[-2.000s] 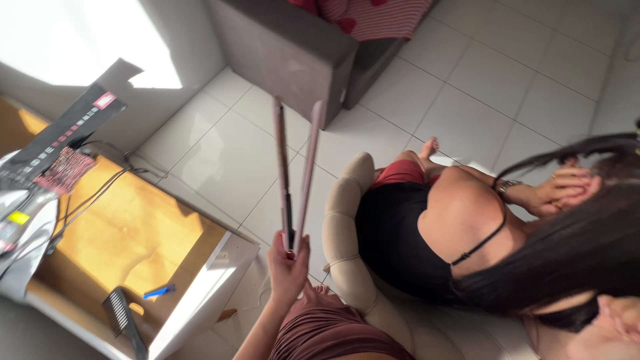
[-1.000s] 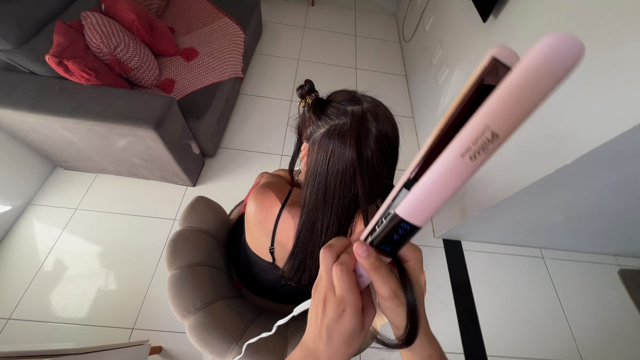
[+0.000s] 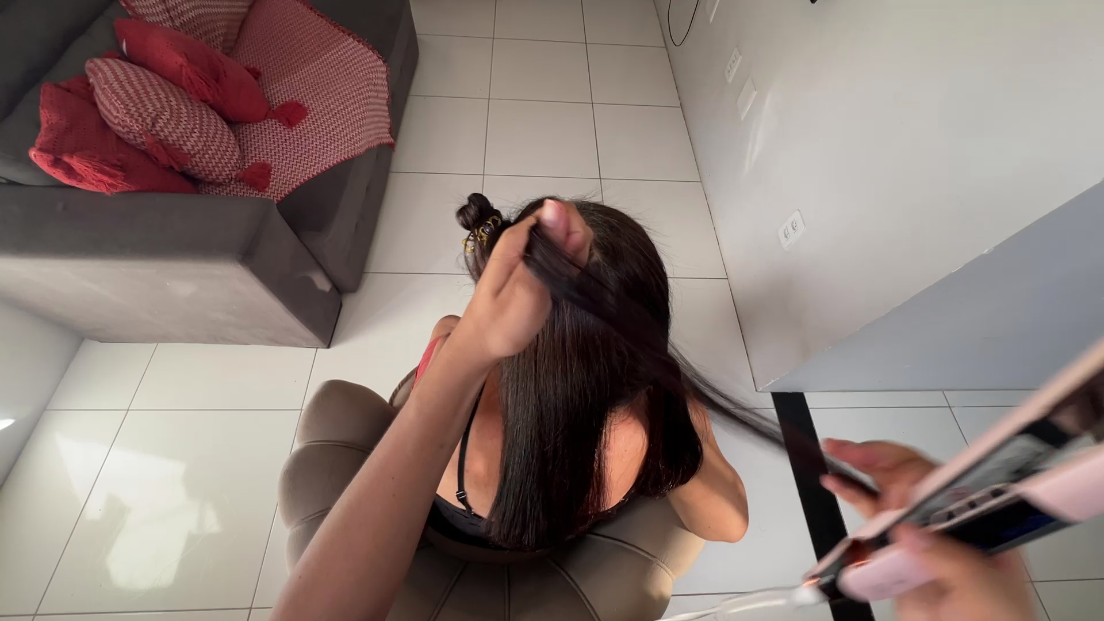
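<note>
A person with long dark hair sits facing away from me, a small bun with a patterned hair tie on the left side of the head. My left hand is raised over the crown, its fingers closed on a strand of hair. That strand stretches down to the right, where my right hand pinches its end between the fingertips. The same hand holds a pink hair straightener near its corded end; its two arms stand apart. The right hand and straightener are blurred and partly cut off by the frame.
Under the person is a tufted, taupe upholstered seat. A grey sofa with red cushions and a patterned throw stands at upper left. A wall with sockets runs along the right. The straightener's white cord trails at the bottom.
My left hand has gone from beside the straightener up to the head and a strand of hair. My right hand and the straightener are lower and farther right. The view has shifted since two seconds ago.
</note>
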